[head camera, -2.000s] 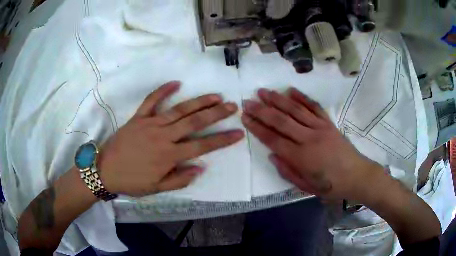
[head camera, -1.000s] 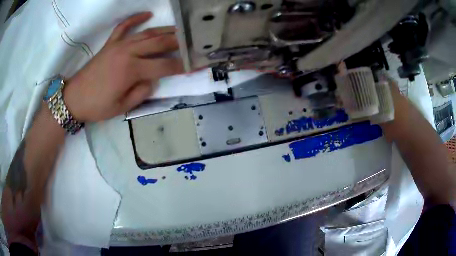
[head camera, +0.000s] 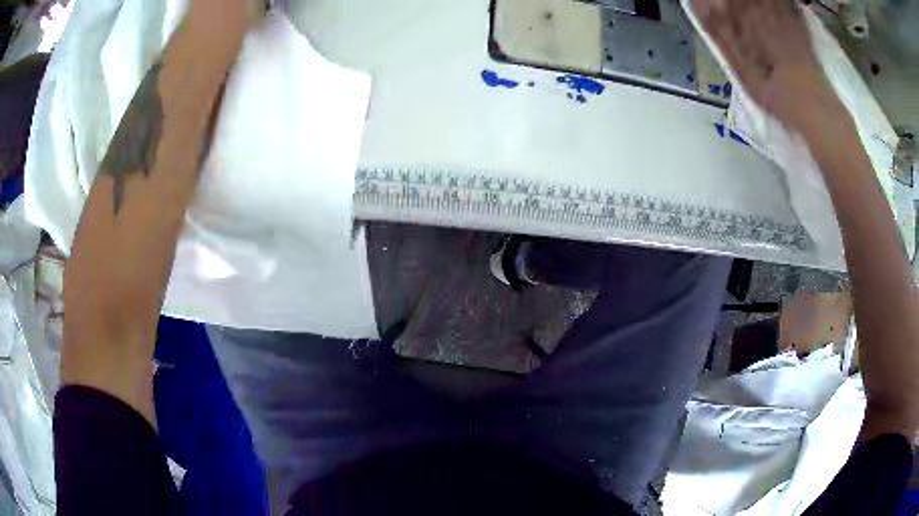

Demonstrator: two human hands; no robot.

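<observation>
White cloth panels hang over the left part of the machine table and down past its front edge. Another white panel lies at the right, under my right hand. My right hand is at the top right edge, blurred, with its fingers partly cut off; I cannot tell whether it grips the cloth. My left forearm crosses the panels at the left, and my left hand is beyond the top edge. The needle plate is uncovered. The machine head is out of view.
Ruler markings run along the table's front edge. The wearer's legs are below the table. A loose white heap lies at the lower right, near a brown board. Blue material shows at the lower left.
The cloth has parted from the table's middle to both sides. The view has tilted down towards the legs. My left hand has left the picture, and my right hand has come out from behind the machine head.
</observation>
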